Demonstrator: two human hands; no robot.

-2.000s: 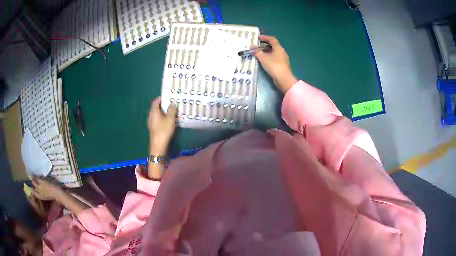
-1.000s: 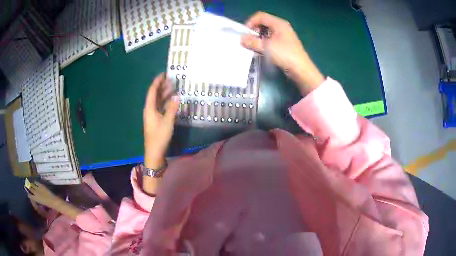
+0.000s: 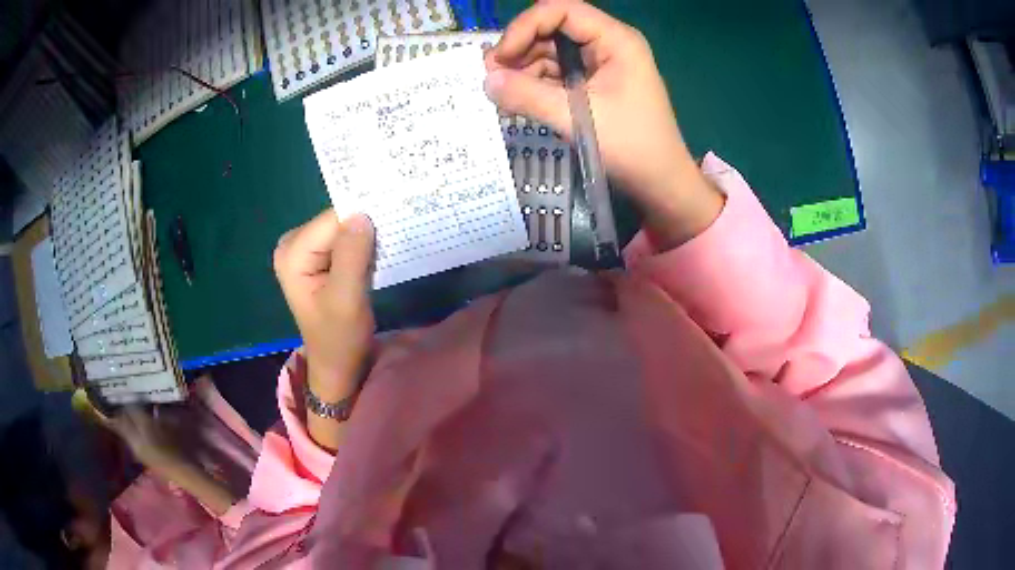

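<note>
A white paper slip with handwriting and ruled lines is held up in front of me by both hands. My left hand pinches its lower left edge between thumb and fingers. My right hand pinches its upper right edge and also holds a clear-barrelled pen, which slants down past the slip's right side. Behind the slip lies a parts tray with rows of small round parts; the slip hides most of it.
More parts trays lie at the back left, and stacked trays line the left side. A dark pen-like tool lies on the green mat. A green label is at the right edge. Another person's hand is at lower left.
The slip has come off the tray and is now held up in both hands. My left hand has let go of the tray's edge and taken the slip. The pen now points downward.
</note>
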